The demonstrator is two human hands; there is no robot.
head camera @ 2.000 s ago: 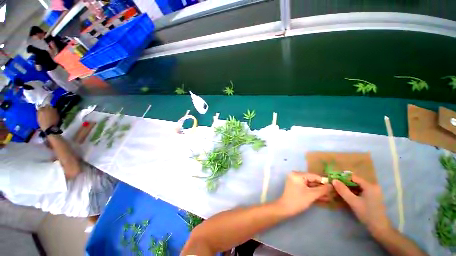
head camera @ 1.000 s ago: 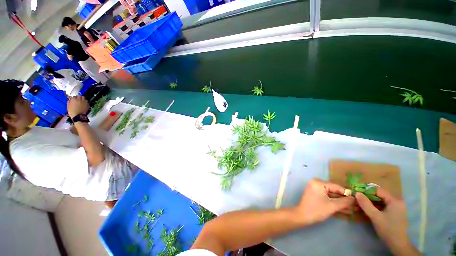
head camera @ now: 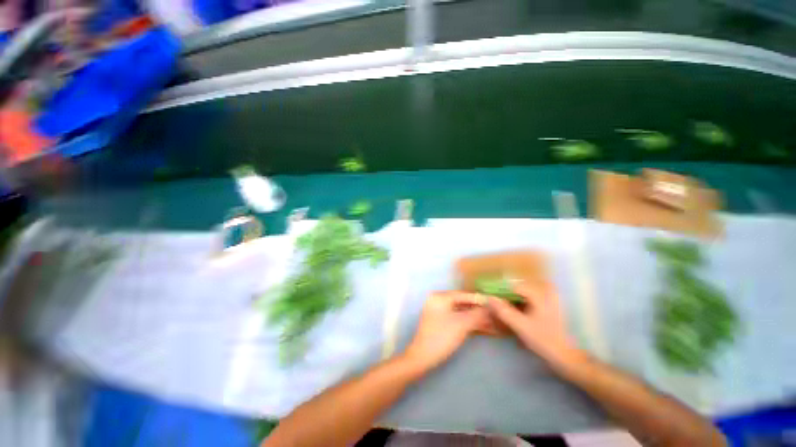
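The frame is blurred. My left hand [head camera: 443,325] and my right hand [head camera: 539,319] meet over the brown cardboard pad [head camera: 504,262]. My fingertips hold a small green leaf piece [head camera: 497,288] between them, and its details are too blurred to tell. Each hand's fingers are closed on it. A loose green stemmed leaf pile [head camera: 321,275] lies left of the pad. A second, more compact leaf pile [head camera: 694,310] lies to the right.
Joined sprigs [head camera: 574,150] lie spaced along the dark green belt [head camera: 489,109]. Spare cardboard [head camera: 615,202] with a small piece on top is at the belt edge. A white bottle [head camera: 260,192] and tape roll [head camera: 240,231] lie left. Blue crates [head camera: 109,87] stand far left.
The view has swung to the right, bringing the second leaf pile and spare cardboard into view and the neighbouring worker mostly out. Both hands stay together over the pad with the leaf piece.
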